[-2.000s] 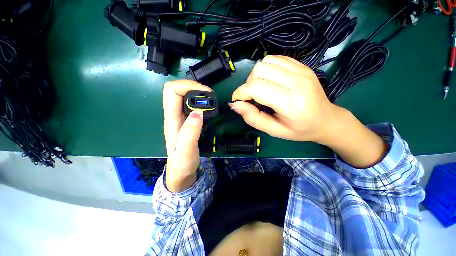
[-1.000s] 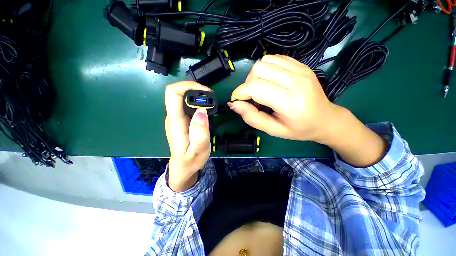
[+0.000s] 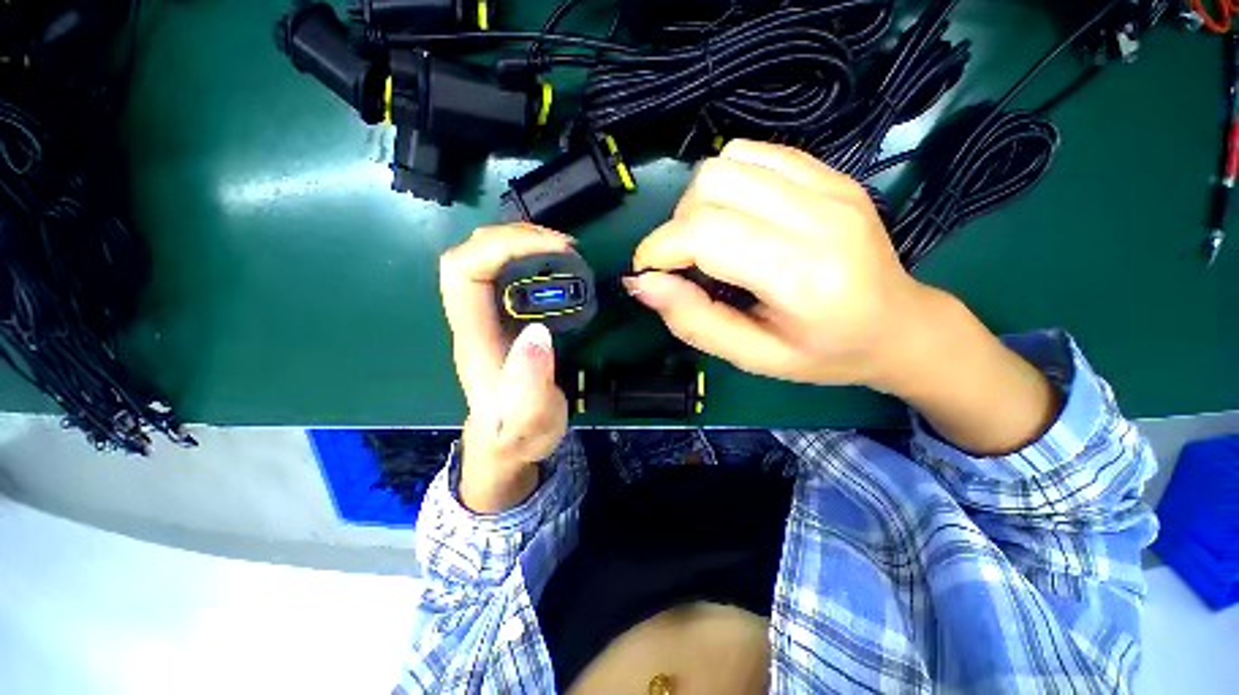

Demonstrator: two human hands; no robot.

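A chunky black connector housing [image 3: 576, 300] is in my left hand [image 3: 506, 356], its oval mouth facing up toward me. A thin yellow sealing ring [image 3: 512, 302] lines the mouth and a blue contact insert [image 3: 549, 295] shows inside. My left thumb lies just below the mouth, with fingers around the far side. My right hand [image 3: 777, 278] is just right of the housing, thumb and index finger pinched around something small and dark that is mostly hidden. The hands do not touch.
Another connector housing [image 3: 641, 392] lies near the bench edge. More housings [image 3: 476, 105] lie at the back left, with cable coils [image 3: 734, 75] beside them. A cable pile [image 3: 61, 258] is at left, a red and black pen [image 3: 1231, 156] at right. Blue bins [image 3: 1202, 523] stand below the bench.
My left hand has tilted the housing a little, so its mouth sits slightly lower and faces me more squarely. My left thumb has slid lower. My right hand has barely moved.
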